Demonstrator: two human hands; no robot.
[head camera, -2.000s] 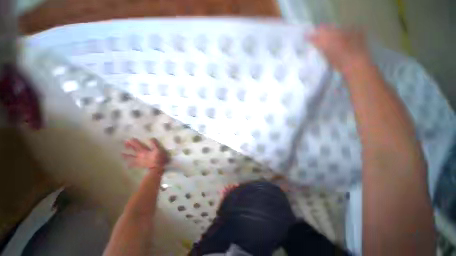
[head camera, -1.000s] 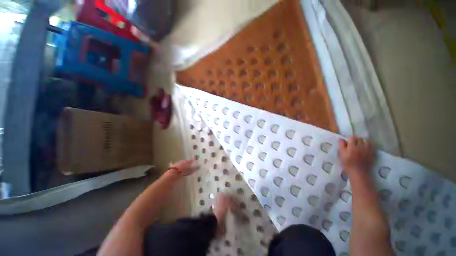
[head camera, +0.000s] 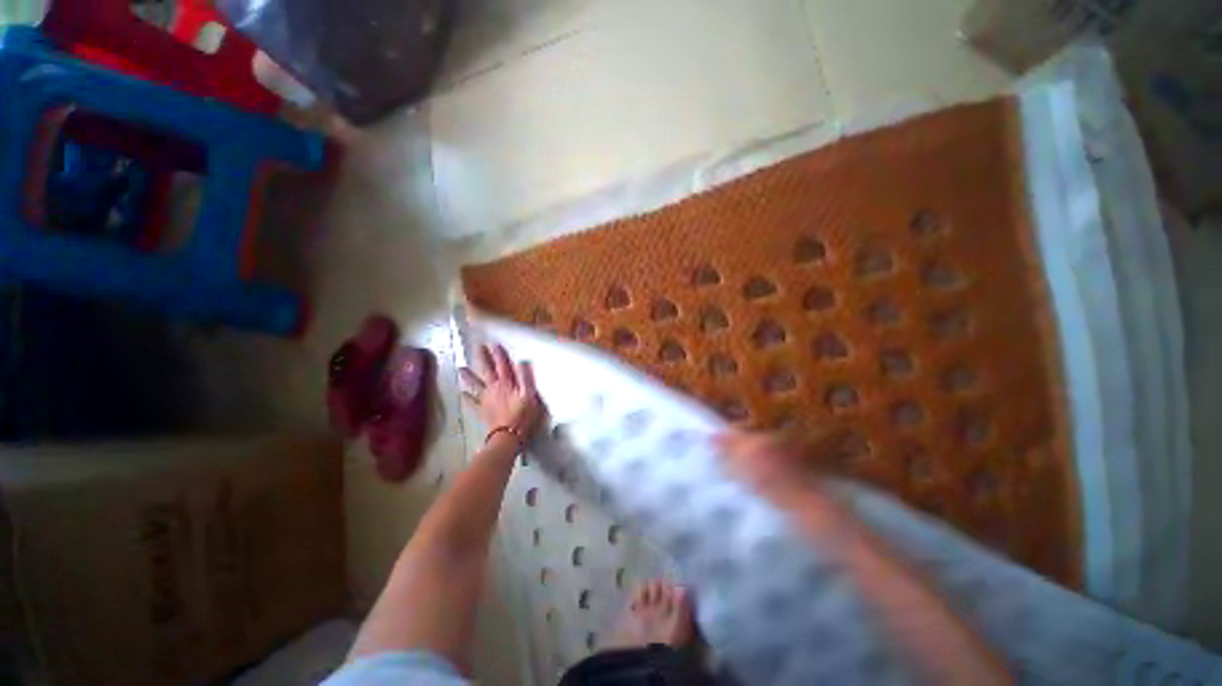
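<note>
The white printed fabric (head camera: 643, 462) lies diagonally from the centre left to the lower right, over the cream printed fabric (head camera: 550, 576). The orange-brown printed fabric (head camera: 858, 322) lies beyond its edge. My left hand (head camera: 504, 402) is flat with its fingers spread at the narrow left end of the white fabric. My right hand (head camera: 757, 462) is blurred at the white fabric's far edge; whether it pinches the fabric is unclear.
Plain pale cloth layers (head camera: 1106, 335) run along the orange fabric's right side. Dark red shoes (head camera: 389, 395), a blue stool (head camera: 148, 188) and a cardboard box (head camera: 174, 556) are at left. A dark plastic bag (head camera: 355, 47) is at the top. A bare foot (head camera: 659, 616) rests on the cream fabric.
The view has shifted towards the orange fabric and the stool. My left hand has moved to the white fabric's narrow end. My right hand has moved left along its far edge, and the sheet looks rumpled.
</note>
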